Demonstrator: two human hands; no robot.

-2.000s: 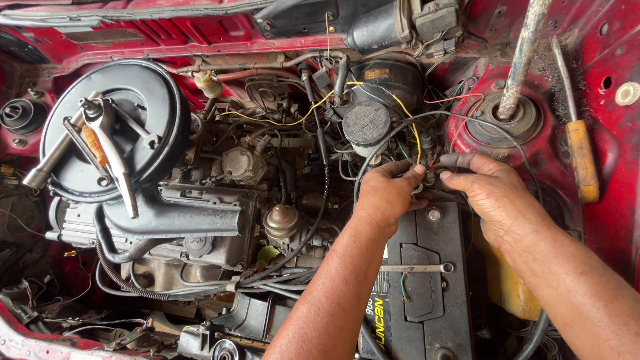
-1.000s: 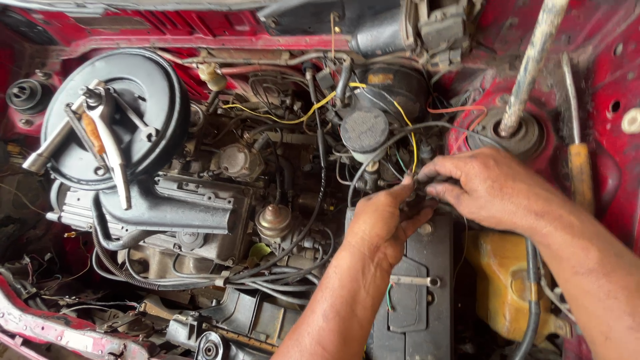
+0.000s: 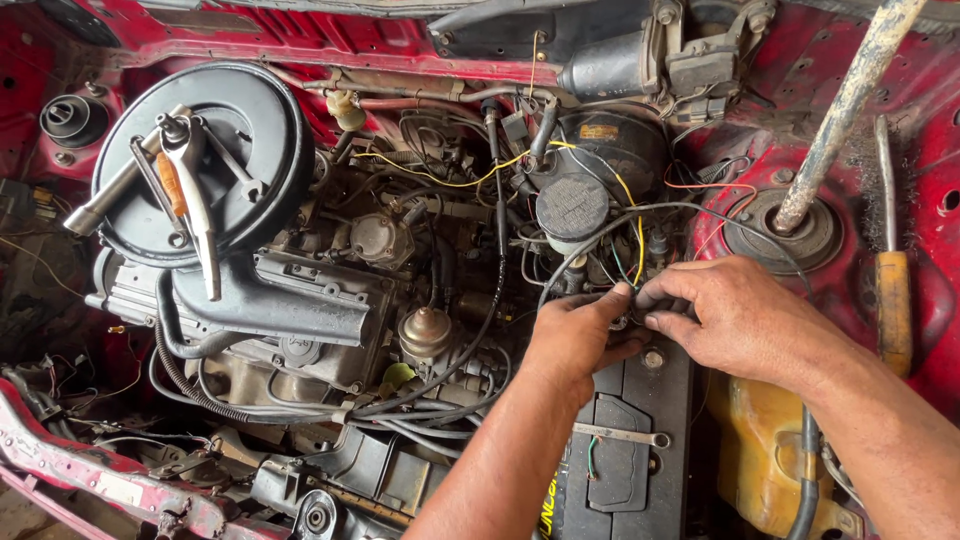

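Observation:
My left hand [image 3: 581, 330] pinches thin wires between thumb and forefinger just behind the car battery [image 3: 664, 450]. Close on its right, my right hand [image 3: 712, 307] has its thumb and fingertips together at the same wires. A yellow wire [image 3: 639, 244] and a green wire [image 3: 621, 262] run down to the fingertips; their ends are hidden. Behind the hands is the black-capped brake fluid reservoir [image 3: 572, 206]. A box-end wrench [image 3: 622, 433] lies across the battery, near a short green wire piece [image 3: 592, 457].
Several tools, including a ratchet [image 3: 196, 202], lie on the round air cleaner [image 3: 259, 120]. A rusty prop rod [image 3: 847, 112] stands on the right strut mount [image 3: 784, 229]. Beside it rests a yellow-handled screwdriver [image 3: 892, 307]. A yellow plastic tank [image 3: 765, 457] sits right of the battery.
Both hands stay at the wires behind the battery while their fingers shift. The right hand's fingers have moved from overlapping the left hand to beside its thumb.

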